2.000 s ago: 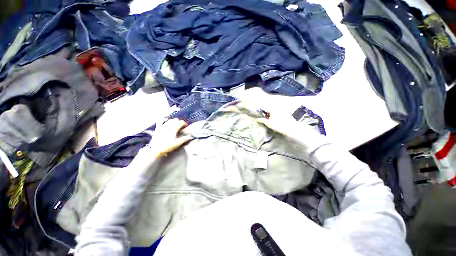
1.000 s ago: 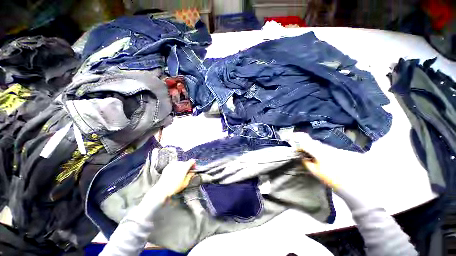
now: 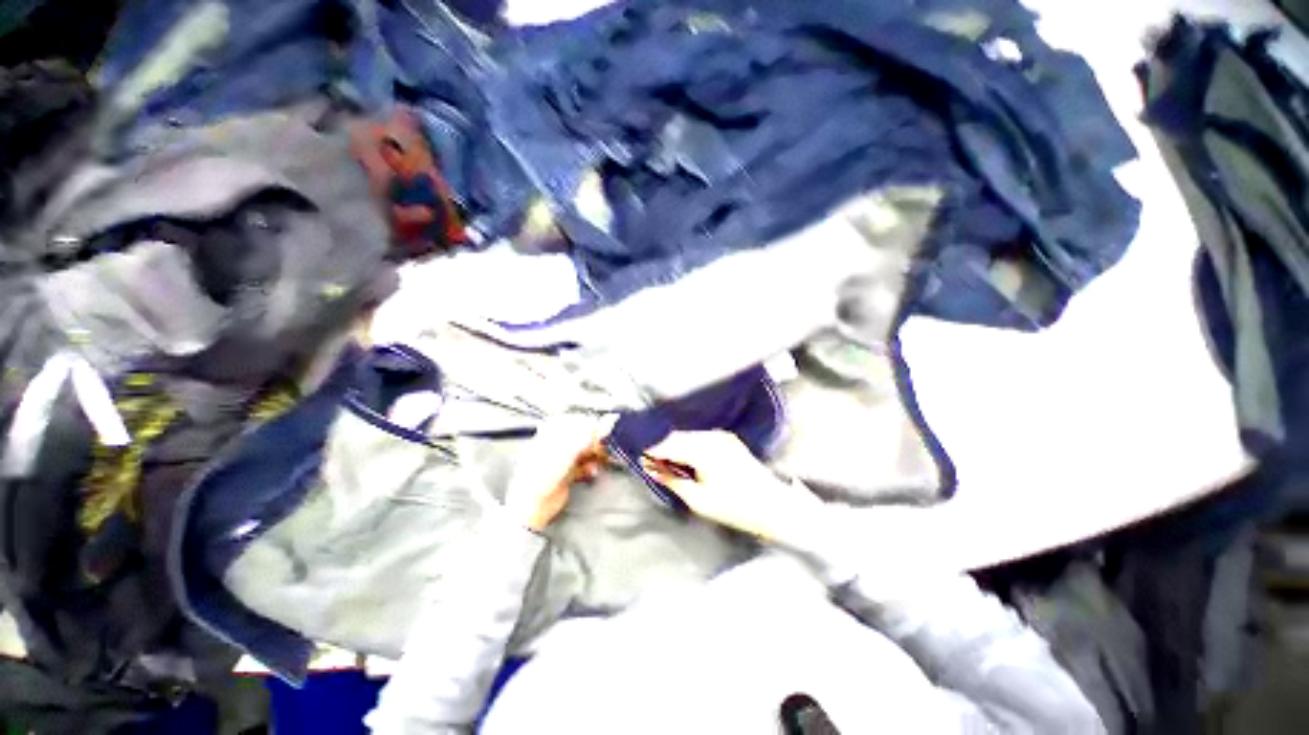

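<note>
A denim garment (image 3: 617, 539), pale grey-green inside with dark blue edges, is spread over the near table edge. My left hand (image 3: 571, 481) holds its cloth near the centre, beside a dark navy patch (image 3: 725, 414). My right hand (image 3: 706, 481) pinches the lower edge of that patch, a little right of my left hand. The fingertips are close together and blurred. A small dark thing shows at my right fingers; I cannot tell what it is.
A blue denim pile (image 3: 804, 144) lies at the far side of the white table (image 3: 1062, 431). Grey-black garments (image 3: 287, 172) with a yellow-green tangle (image 3: 115, 481) are at left, beside a reddish-brown phone (image 3: 409, 180). More denim (image 3: 1235, 244) hangs over the right edge.
My hands have come together from wide apart and now meet at the navy patch. The garment's right part has been spread up and outward, pale side showing. The view has shifted downward.
</note>
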